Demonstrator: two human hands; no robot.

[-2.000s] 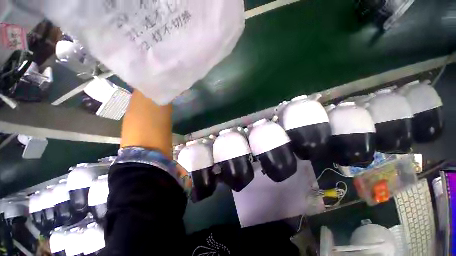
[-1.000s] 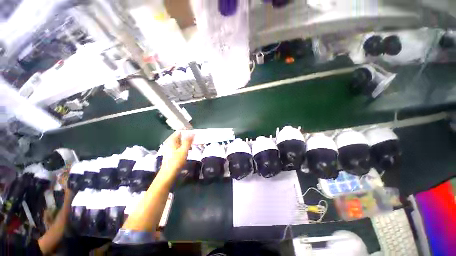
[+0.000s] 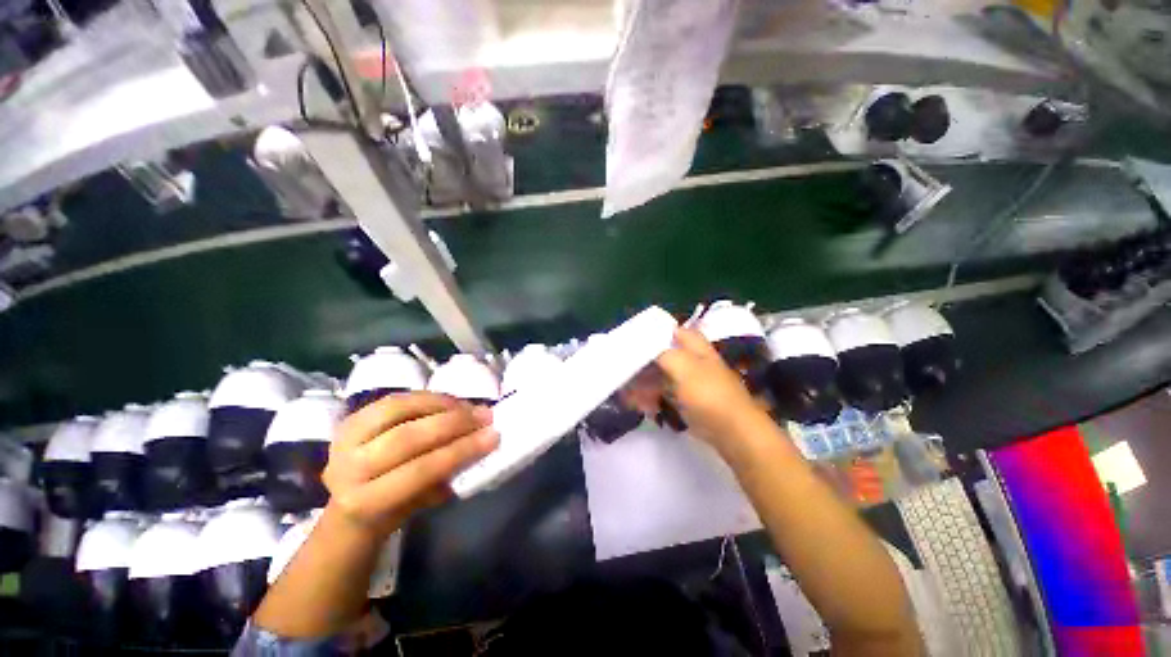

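Note:
A flat white rectangular piece (image 3: 565, 401), possibly a bracket or a thin stack, is held up tilted over the bench. My left hand (image 3: 408, 456) grips its lower left end. My right hand (image 3: 700, 385) is at its upper right end, with the fingers partly hidden behind it. White-and-black dome cameras (image 3: 803, 372) stand in a row behind, and some are hidden by my hands and the white piece. A white sheet (image 3: 661, 494) lies on the bench below.
More cameras (image 3: 238, 558) stand in rows at the left. A keyboard (image 3: 961, 565), a monitor (image 3: 1059, 539) and a parts tray (image 3: 880, 477) are at the right. A slanting post (image 3: 398, 238) and a hanging printed paper (image 3: 665, 103) stand beyond the row.
The view has shifted. My left hand has come back from reaching over the camera row and now holds the white piece. My right hand has come into view at its other end.

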